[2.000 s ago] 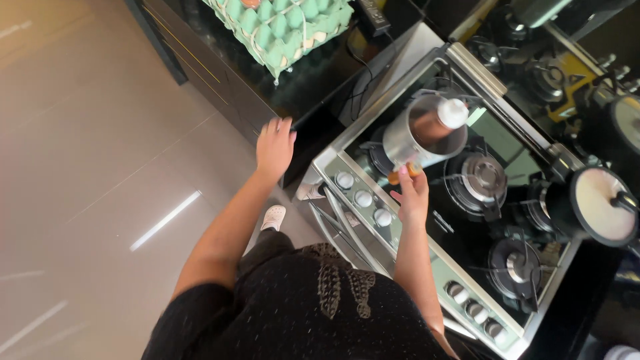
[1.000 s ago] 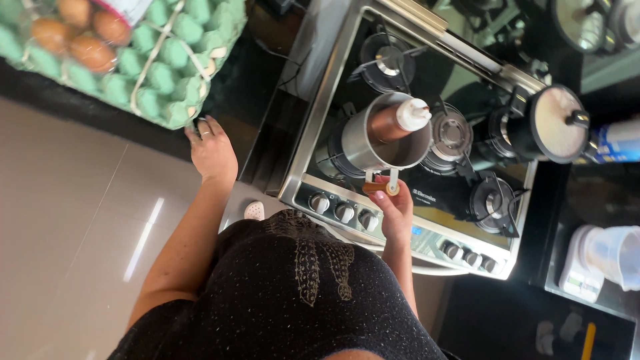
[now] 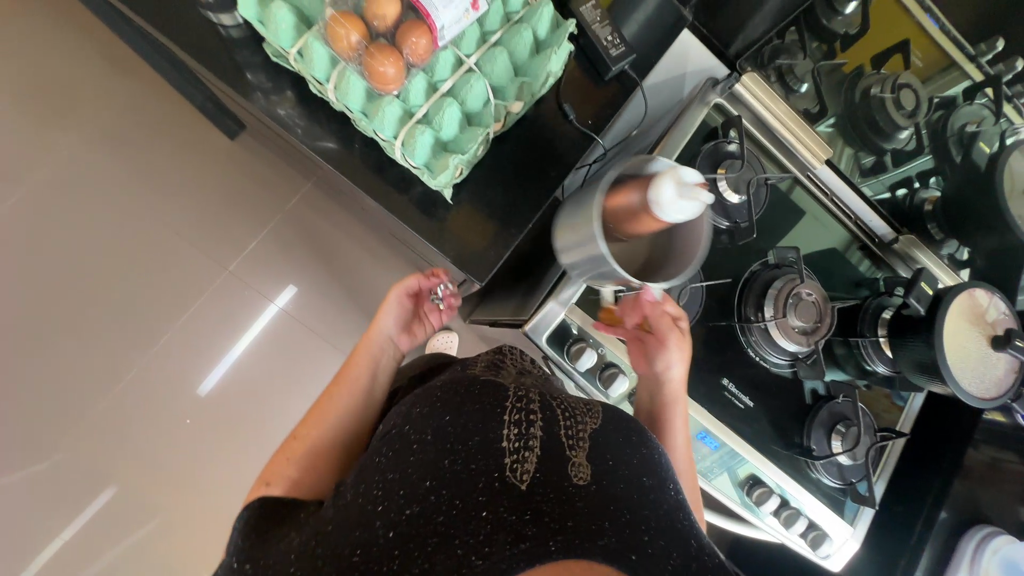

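Note:
My right hand [image 3: 658, 332] grips the short handle [image 3: 622, 314] of a metal pot [image 3: 578, 232] above the left front of the stove. In the pot leans a squeeze bottle [image 3: 632, 208] with brown contents and a white cap. The pot is slightly blurred. My left hand [image 3: 418, 310], fingers curled and apart, hangs near the corner of the black counter; something small and shiny shows at its fingers, perhaps a ring, and I cannot tell whether it holds anything.
Green egg cartons [image 3: 432, 120] under a clear pack of brown eggs [image 3: 384, 67] stand on the black counter [image 3: 480, 232]. A power adapter [image 3: 602, 36] with its cable lies nearby. The gas stove [image 3: 744, 392] has several burners; a black lidded pot [image 3: 952, 340] sits at its right.
The pot with the bottle has moved from over the burners toward the counter beside the stove, in my right hand. My left hand has come off the counter's edge by the egg cartons.

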